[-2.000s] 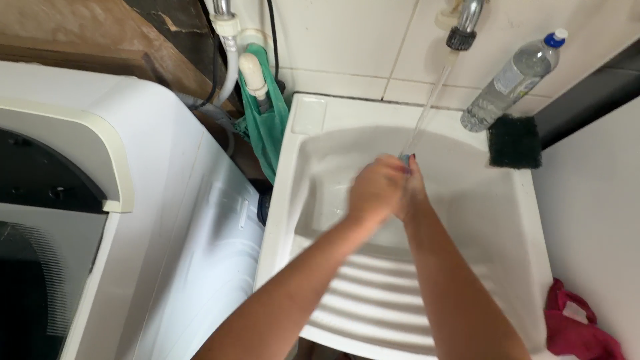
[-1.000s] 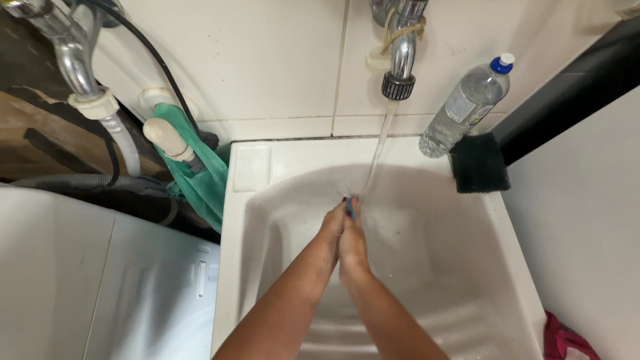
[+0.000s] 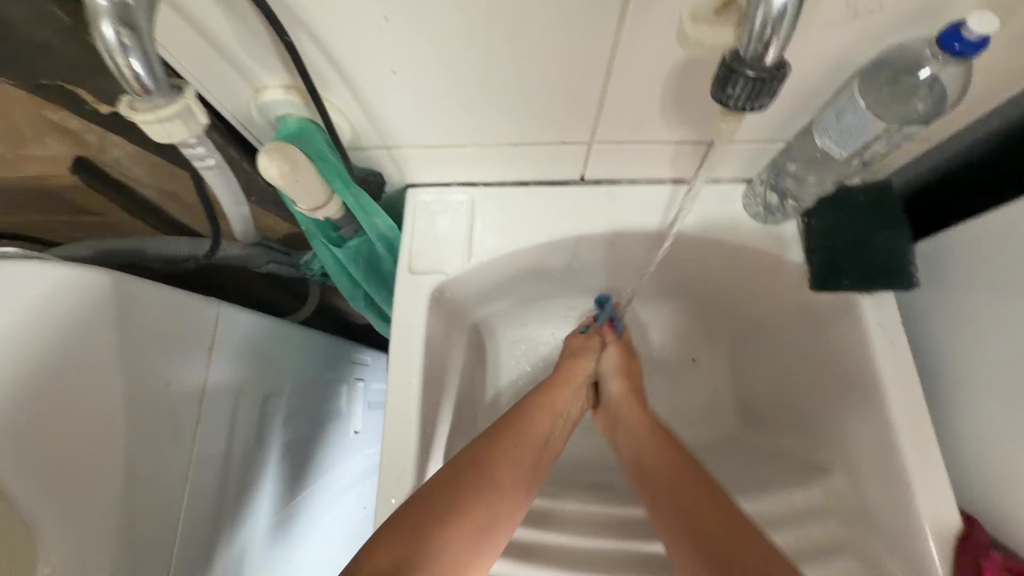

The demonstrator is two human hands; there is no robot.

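Observation:
My left hand and my right hand are pressed together over the basin of a white laundry sink. Both are closed on a small blue cloth, whose folds stick out past the fingertips. A thin stream of water falls from the faucet with a black ribbed collar and reaches the cloth and fingers. The palms and most of the cloth are hidden between the hands.
A clear plastic bottle and a dark green scouring pad rest at the sink's back right corner. Left of the sink are a hanging green cloth, hoses and a white appliance. Washboard ridges lie below my forearms.
The view has shifted and come nearer the faucet. My hands stay together by the water stream, and more of the blue cloth shows beyond my fingers now.

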